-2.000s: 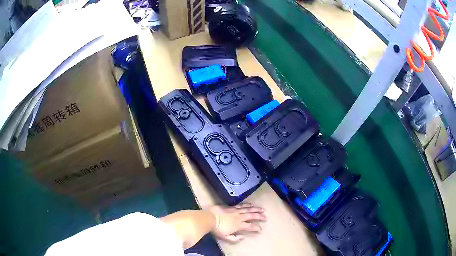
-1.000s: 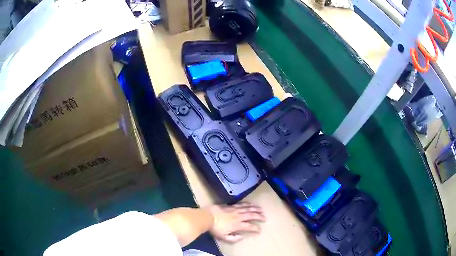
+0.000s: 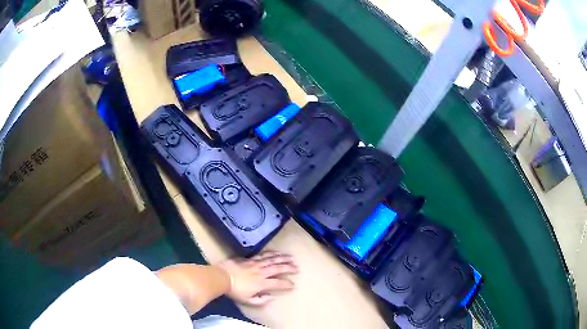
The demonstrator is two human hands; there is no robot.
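Note:
My left hand [image 3: 260, 277] lies palm down on the tan bench [image 3: 315, 283], fingers spread and holding nothing. Its fingertips are just below the near end of a black cover [image 3: 232, 199]. That cover and another black cover [image 3: 172, 136] lie end to end, ring outlines up. To their right is an overlapping row of black covers [image 3: 306, 151]. Bright blue battery packs [image 3: 370, 231] show between some of them, and one pack [image 3: 201, 80] lies exposed at the far end. My right hand is not in view.
Brown carton [image 3: 64, 186] with white sheets [image 3: 45, 54] on it stands left of the bench. A small carton [image 3: 161, 16] and a black round body [image 3: 230, 14] are at the far end. Green conveyor belt [image 3: 450, 186], grey metal post [image 3: 431, 83] and orange coil hose [image 3: 502, 35] are right.
The whole view has shifted, so the bench and covers appear farther left and slightly higher. My left hand stays flat on the bench beside the same cover.

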